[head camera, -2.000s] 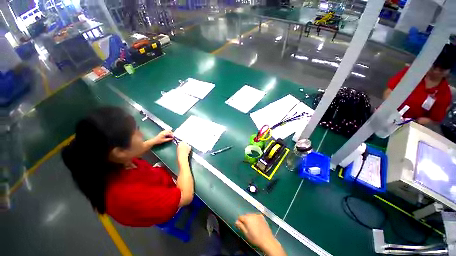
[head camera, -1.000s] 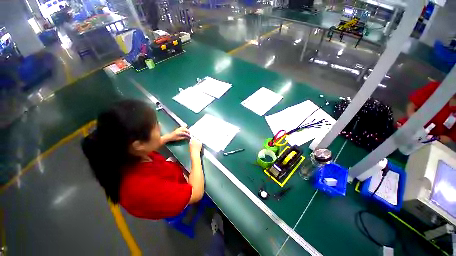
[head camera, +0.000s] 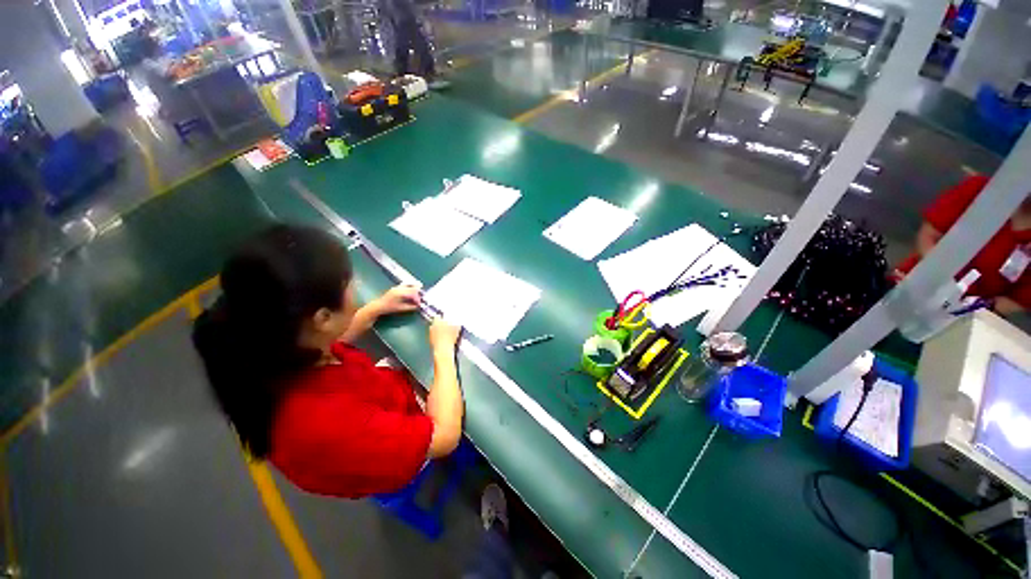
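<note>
Neither of my hands is in the picture. Nearest in front of me, a long silver-white steel rule runs along the front edge of the green bench. A small round black-and-white item lies behind the rule, beside small dark parts. Green tape rolls and scissors with red and yellow handles stand by a black and yellow tape dispenser inside a yellow outline. Thin black cable assemblies lie on white sheets.
A person in a red shirt sits at the left, both hands at the rule beside a work sheet and pen. At right are a clear jar, blue bins, white posts, a beige monitor and another person.
A hand and forearm at the bottom edge two seconds ago are out of the picture now. The bench view has shifted right in the picture. The seated person's hands stay at the rule.
</note>
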